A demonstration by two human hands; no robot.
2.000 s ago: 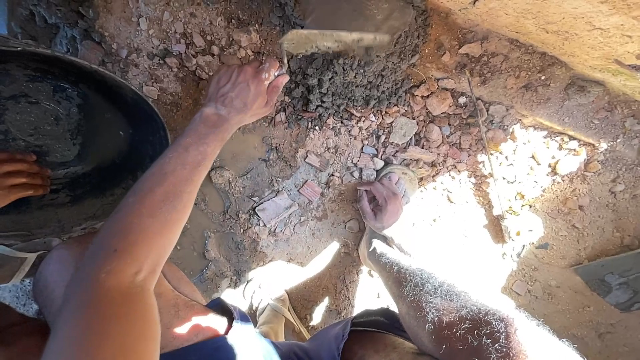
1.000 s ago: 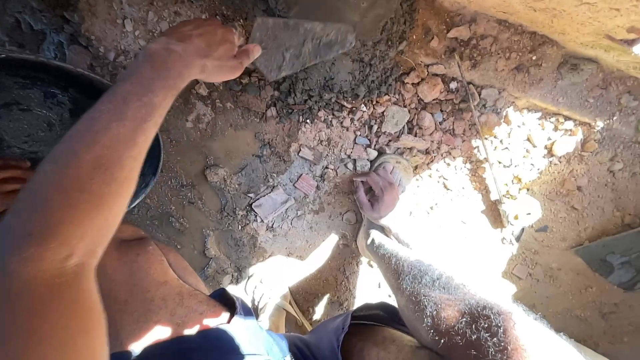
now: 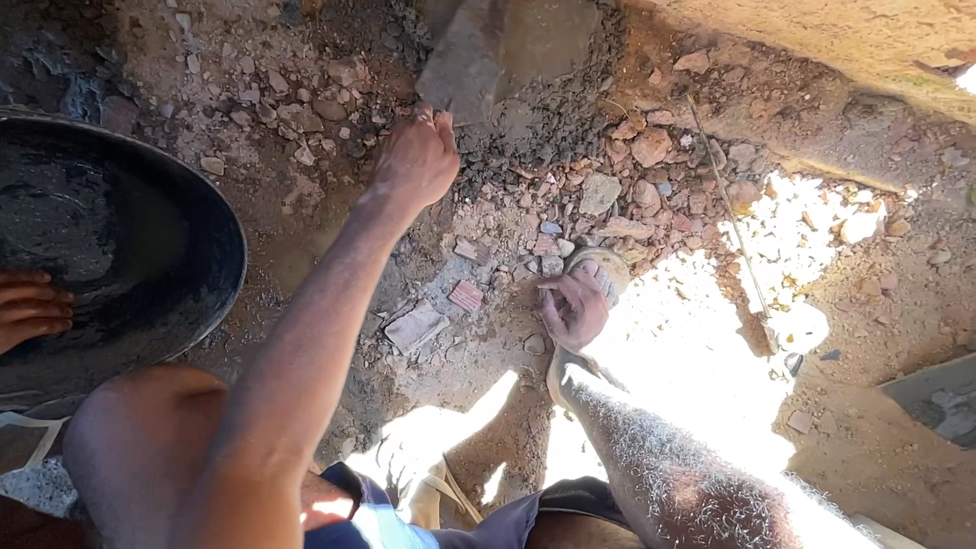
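Note:
My left hand [image 3: 419,152] grips a trowel at its near end. The trowel's grey, tapering blade [image 3: 463,69] lies over the wet grey mortar [image 3: 549,107] at the top; its handle is mostly hidden by my fingers. Lower and to the right, my right hand [image 3: 576,309] hangs with loosely bent fingers beside a sandalled foot [image 3: 602,267], and nothing shows in it. A flat pale fragment [image 3: 416,326] and a reddish ribbed fragment [image 3: 466,295] lie on the ground between the two hands.
A large black basin [image 3: 229,252] with grey residue stands at the left, another person's hand [image 3: 30,309] inside it. Loose stones [image 3: 600,193] cover the ground right of the mortar. A thin stick [image 3: 724,198] and a grey slab [image 3: 930,400] lie at the right.
My left hand with the trowel went up and left, then came back right and down over the mortar. The right hand has stayed beside the foot.

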